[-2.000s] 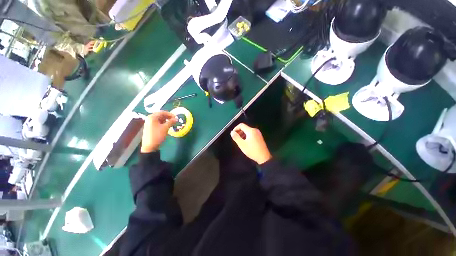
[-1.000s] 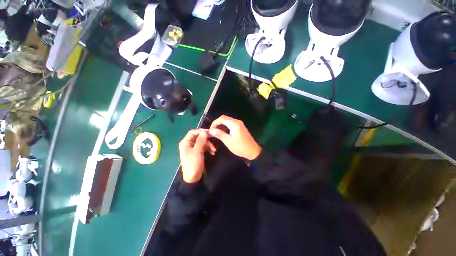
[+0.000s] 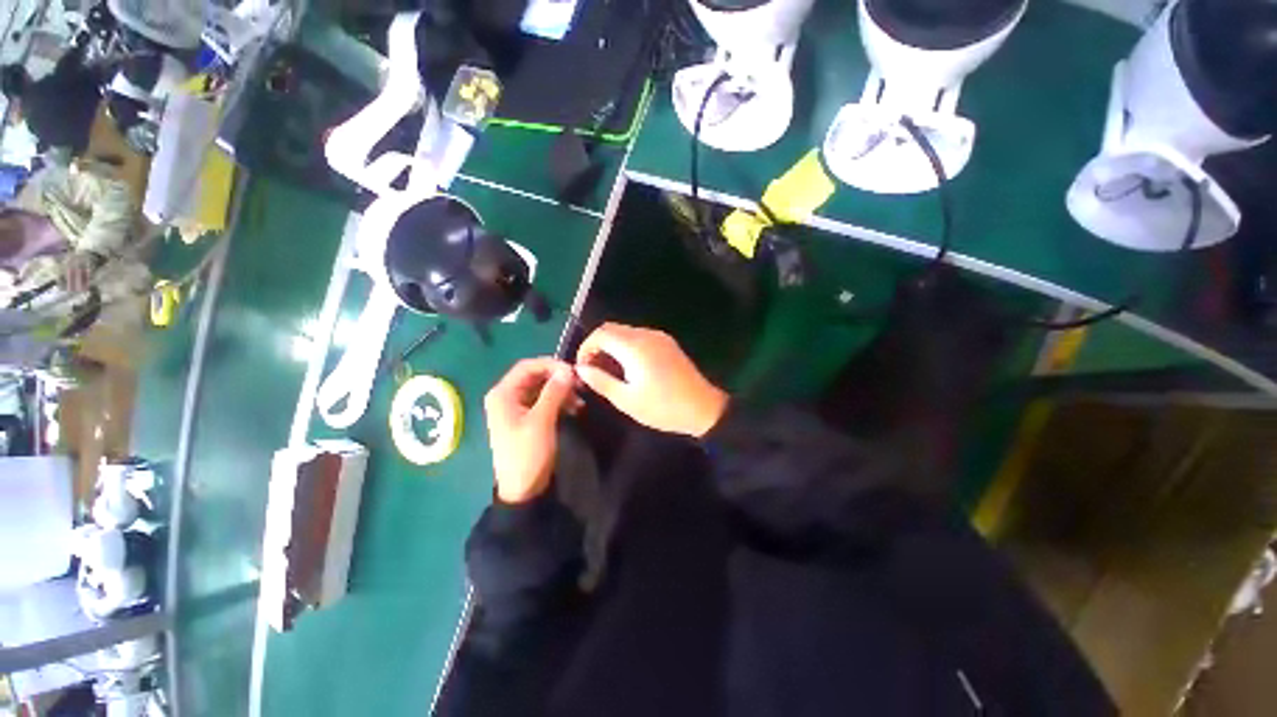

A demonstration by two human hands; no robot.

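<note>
My left hand [image 3: 527, 429] and my right hand [image 3: 649, 381] meet fingertip to fingertip at the bench's front edge. Their fingers pinch something very small between them, too small to make out. A white camera with a black ball head [image 3: 455, 261] lies on the green bench just beyond my hands. A yellow tape roll [image 3: 426, 419] lies flat to the left of my left hand. A slim dark stick [image 3: 420, 342] lies between the tape roll and the camera.
White dome cameras [image 3: 901, 136] stand in a row at upper right, with dark cables. Yellow tape pieces [image 3: 797, 191] hang at the edge of the dark recess. An open narrow box [image 3: 315, 535] lies at left. A small clear box of yellow bits [image 3: 472, 95] stands at the back. A person [image 3: 84, 231] is at far left.
My left hand has come from beside the tape roll to meet my right hand at the fingertips. The view has shifted; the camera and tape roll look otherwise unmoved.
</note>
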